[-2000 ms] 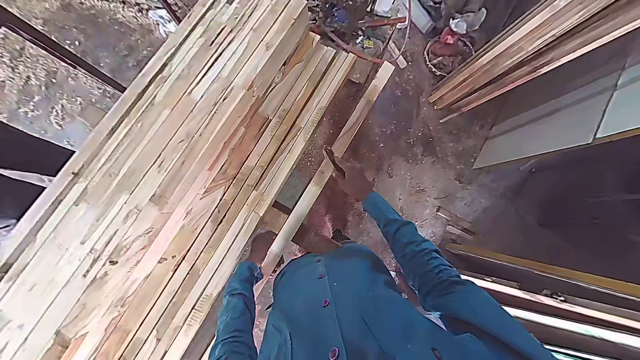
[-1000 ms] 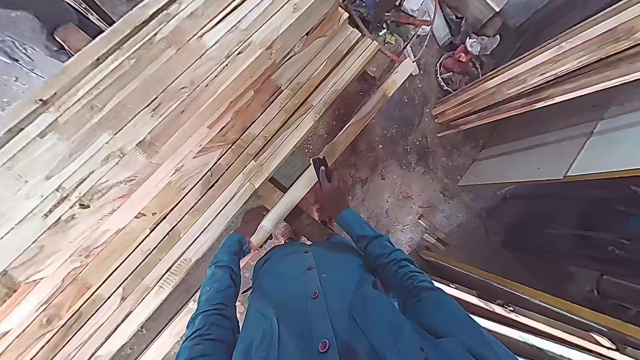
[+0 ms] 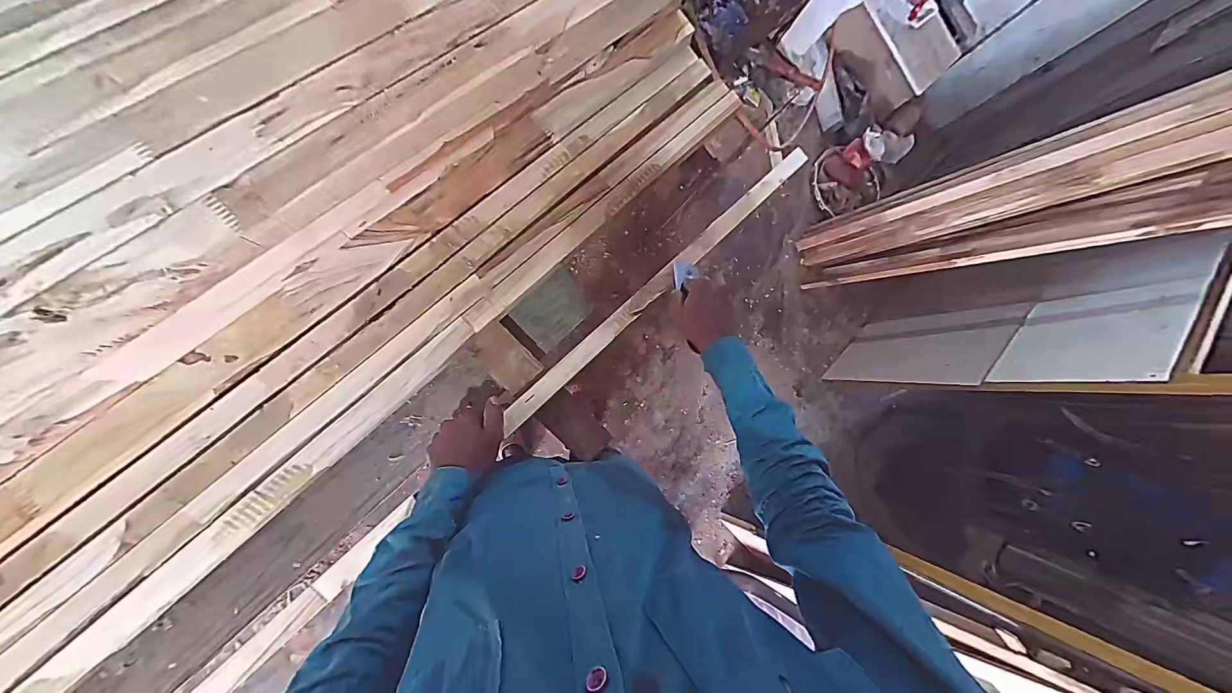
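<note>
A narrow wooden strip (image 3: 717, 231) runs diagonally from my left hand up to the right, over the floor. My left hand (image 3: 469, 435) grips its near end beside the stack of boards. In my right hand (image 3: 705, 310) is a small flat tool (image 3: 684, 275) with a pale, shiny face, its edge at the strip's right side; the exact kind of tool cannot be told. Left of the strip lies a broad stack of jointed wooden boards (image 3: 289, 221), with a short wooden block (image 3: 505, 356) jutting out from under its edge.
More long boards (image 3: 1020, 183) reach in from the right, above pale panels (image 3: 1078, 327). A basket with a red item (image 3: 847, 173), hoses and clutter stand beyond the strip's far end. A dark surface with a yellow edge (image 3: 1059, 626) lies at lower right. Dust covers the floor (image 3: 770, 385).
The view has shifted. The tool, dark in the earlier frames, now shows a pale face, and my right hand is farther along the strip from my left. My left hand stays at the near end.
</note>
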